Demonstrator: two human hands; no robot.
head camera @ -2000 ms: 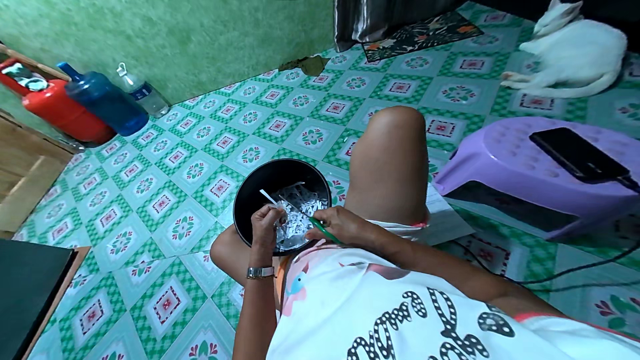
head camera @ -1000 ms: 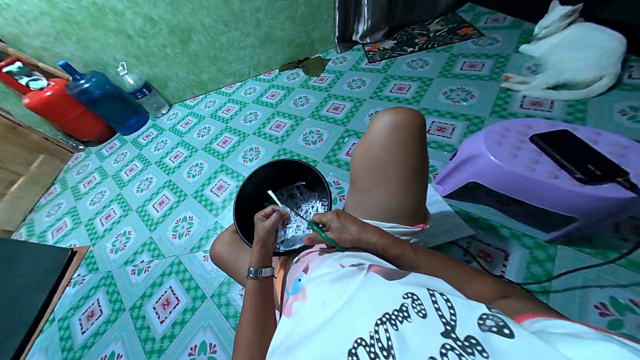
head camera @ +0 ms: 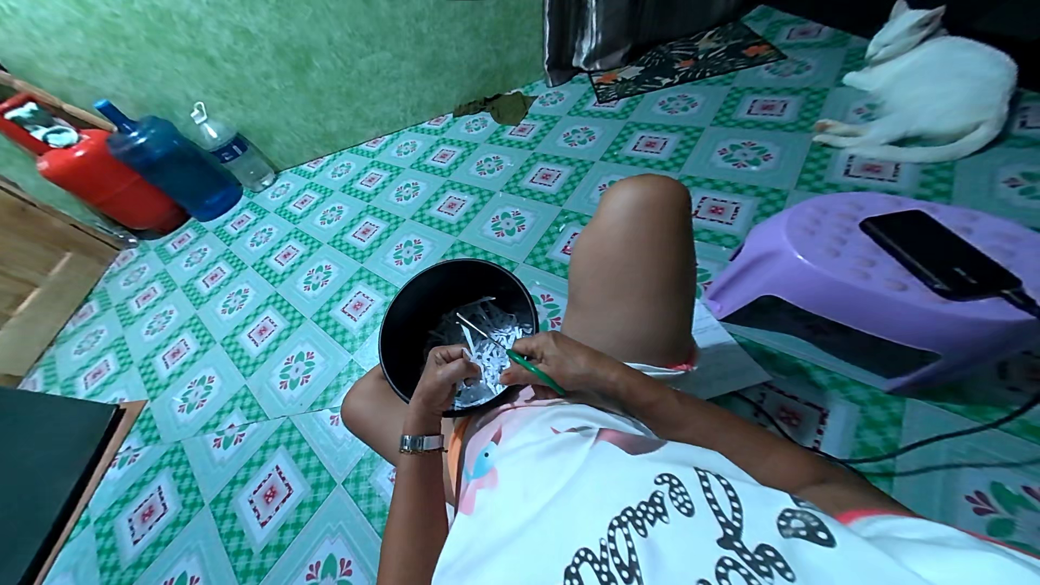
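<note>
A round black bucket (head camera: 406,325) stands between my legs, with many cut white paper strips (head camera: 491,357) inside. Over its near left part is my left hand (head camera: 445,378), a watch on its wrist, with the fingers closed on a narrow paper strip (head camera: 469,337). My right hand (head camera: 544,361), at the bucket's right rim, grips green-handled scissors (head camera: 532,370); their metal blades point up and left over the paper, close to the strip.
To the right stands a purple plastic stool (head camera: 796,260) carrying a black phone (head camera: 942,253) with a cable. Paper sheets (head camera: 727,357) lie beside my leg. A white cat (head camera: 934,89) rests behind. Red gas cylinder (head camera: 114,175) and blue water jug (head camera: 175,166) stand by the wall.
The white strip at my left fingers, which stuck out farther up and left before, now shows shorter. Both hands remain over the bucket, and the scissors are still in my right hand.
</note>
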